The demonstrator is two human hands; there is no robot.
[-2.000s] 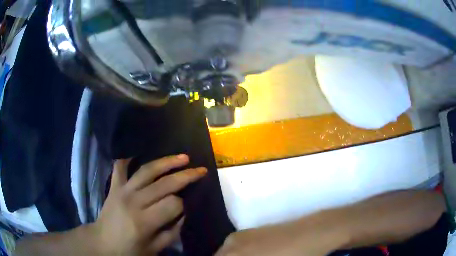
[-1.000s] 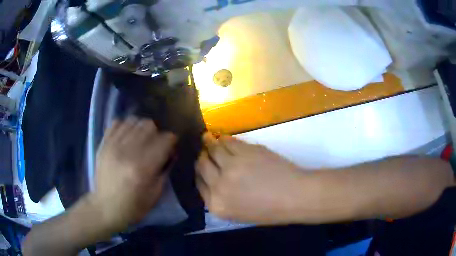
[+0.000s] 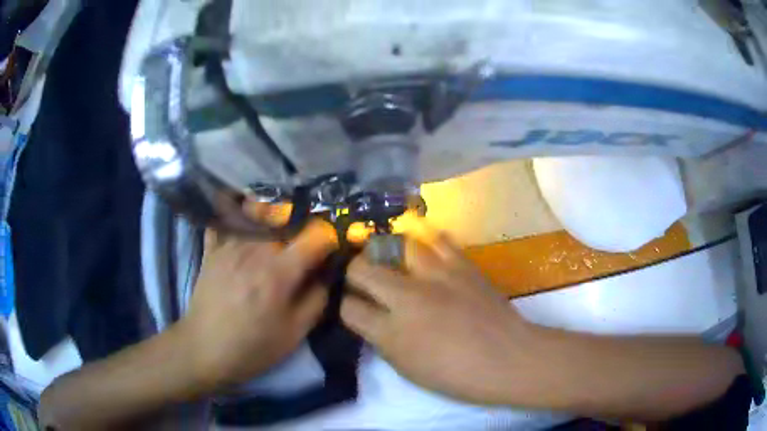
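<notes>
The black fabric (image 3: 339, 358) runs from the needle area down between my hands, with a dark strip lying across the pale cloth below. My left hand (image 3: 256, 299) is left of the needle, its fingertips on the black fabric under the machine head. My right hand (image 3: 437, 311) is just right of the fabric, its fingers bent at its edge beside the small grey block (image 3: 385, 250). Both hands seem to hold the fabric close to the presser foot, which is mostly hidden by fingers and metal parts. The hands are slightly blurred.
The white sewing machine head (image 3: 454, 118) with its blue stripe spans the top. A rounded white piece (image 3: 618, 202) rests on the bed at right. An orange-brown strip (image 3: 572, 263) runs along the bed's edge. More black fabric (image 3: 76, 185) hangs at the left.
Both hands have moved up to the needle area. The grey block is beside the fabric again in view. The camera view has shifted, showing more of the machine head.
</notes>
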